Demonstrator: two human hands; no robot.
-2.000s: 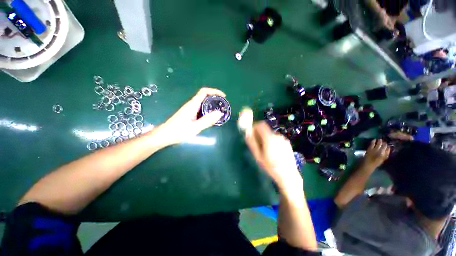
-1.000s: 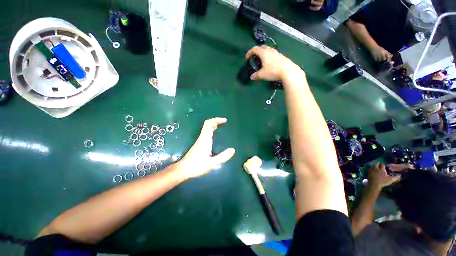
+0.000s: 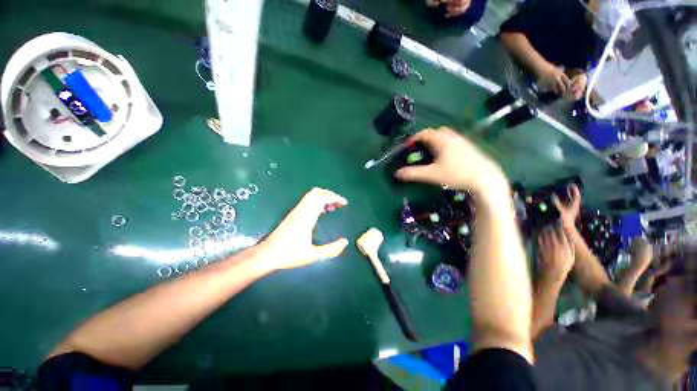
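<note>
My left hand (image 3: 302, 233) is empty over the green mat, thumb and fingers apart. My right hand (image 3: 451, 160) is forward and right, slightly blurred, with its fingers around a dark motor (image 3: 415, 158) that shows a yellow-green spot; a lead with a small white connector (image 3: 371, 164) trails to its left. The mallet (image 3: 388, 286) lies between my arms, pale head away from me and black grip toward me. Another black motor housing (image 3: 394, 114) stands just beyond my right hand.
Thin silver rings (image 3: 206, 210) lie scattered left of my left hand. A white round fixture (image 3: 76, 145) sits at upper left, near a white post (image 3: 235, 76). Dark motors (image 3: 436, 218) lie heaped at right. Another person's hands (image 3: 562, 229) reach over the heap's right side. The conveyor edge (image 3: 451, 65) runs beyond.
My right hand has moved back toward me, from a black housing to a motor with a lead. My left hand stays open. The co-worker's hands at right have reached over the heap.
</note>
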